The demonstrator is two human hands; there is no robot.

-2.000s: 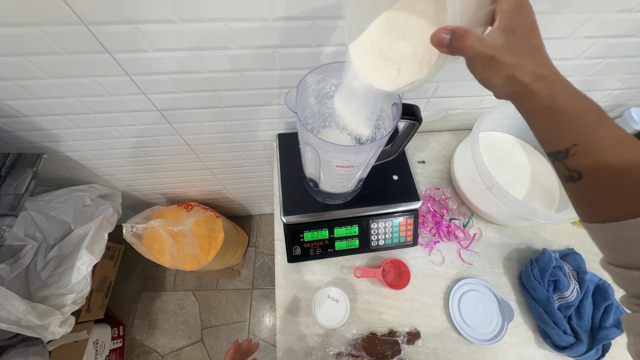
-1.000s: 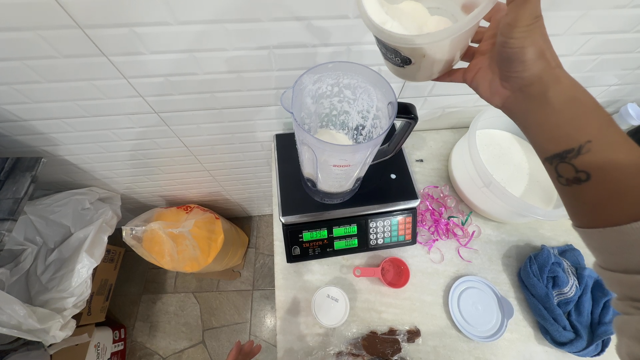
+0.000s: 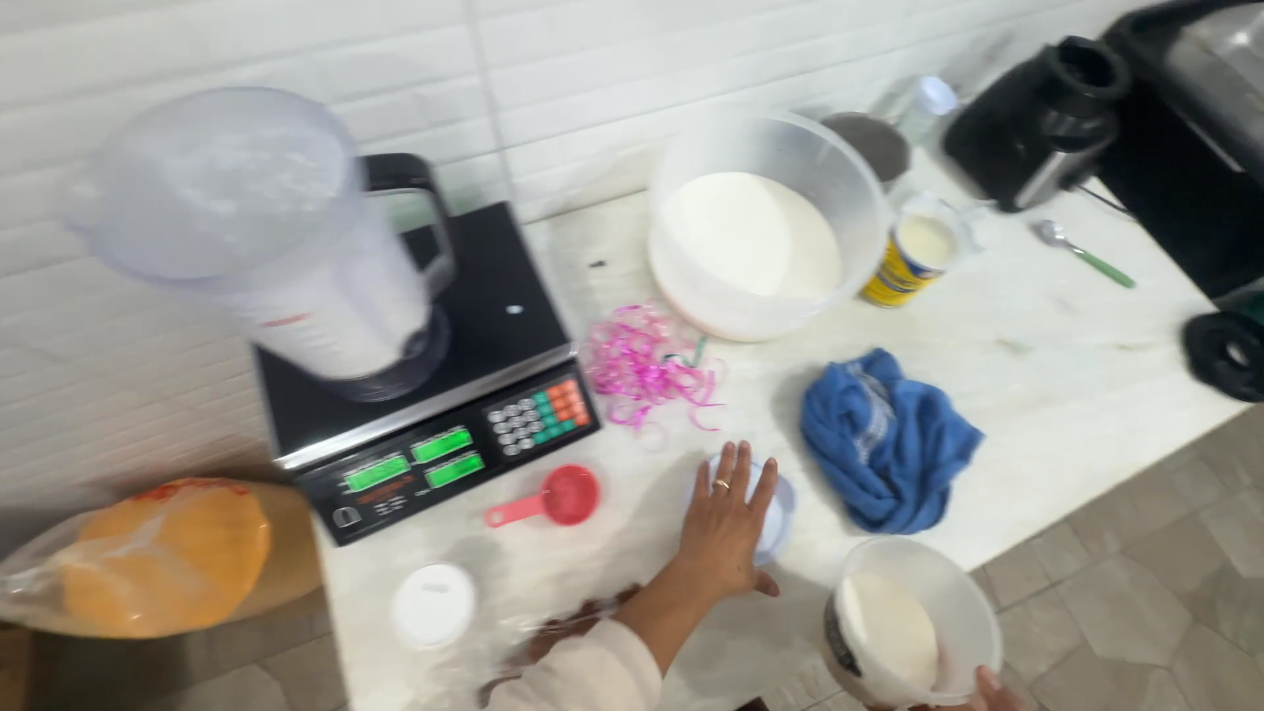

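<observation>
My left hand [image 3: 726, 528], a ring on one finger, lies palm down with fingers spread over a pale blue plastic lid [image 3: 777, 513] on the counter. Whether it presses on the lid cannot be told. At the bottom right, my right hand [image 3: 992, 691] grips the rim side of a translucent plastic tub [image 3: 963, 602] with white powder inside. A clear blender jug [image 3: 326, 286] with a black handle and white powder stands on a digital scale [image 3: 494, 296], whose green displays are lit.
A large tub of white powder [image 3: 770, 237], a blue cloth [image 3: 889, 444], pink ribbon curls [image 3: 647, 365], a red measuring scoop [image 3: 570, 495], a white lid [image 3: 434, 604], a yellow can [image 3: 899, 276], a green-handled spoon [image 3: 1101, 267] and a black blender base [image 3: 1037, 128] are on the counter.
Powder was pouring from the tub into the jug; the pouring has stopped. My right hand has lowered the tub to the near right. My left hand has come over the blue lid. The view has swung right.
</observation>
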